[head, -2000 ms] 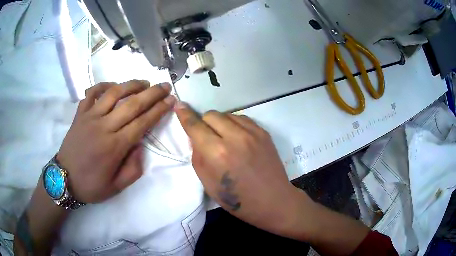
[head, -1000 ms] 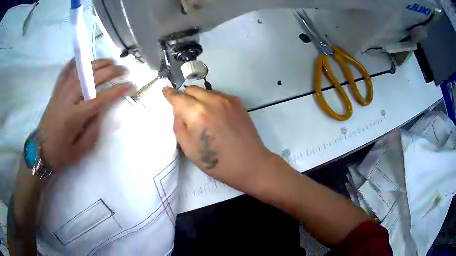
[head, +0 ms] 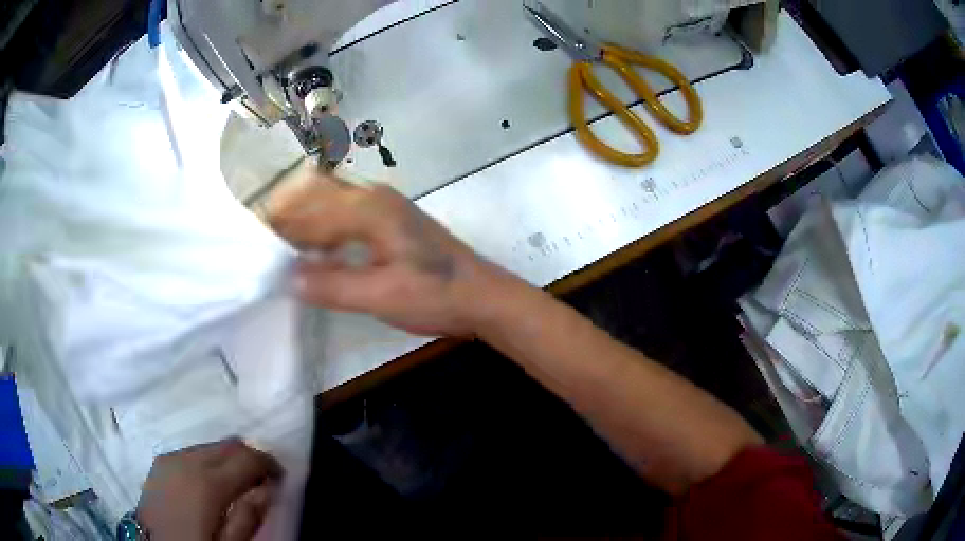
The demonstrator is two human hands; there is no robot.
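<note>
A large white trouser panel (head: 159, 328) lies bunched and partly blurred on the left of the table, its right part hanging over the front edge. My right hand (head: 370, 248) is just below the needle area, fingers bent, pinching the panel's edge; motion blur hides the exact grip. A narrow brownish strip (head: 273, 182), possibly the zipper, shows beside its fingertips. My left hand (head: 212, 491) is low at the bottom edge, partly cut off, with its fingers curled on the panel. The presser foot area (head: 323, 143) is partly hidden by my right fingers.
Yellow-handled scissors (head: 635, 106) lie on the machine bed right of the needle. The machine head (head: 238, 42) stands at the upper left. A printed ruler (head: 635, 196) runs along the table's front. More white pieces (head: 847, 338) are piled at the right, beyond a dark gap.
My left hand has moved from beside the needle down to the bottom edge, and the panel has shifted and folded. My right hand has turned. The view has shifted, showing more table front.
</note>
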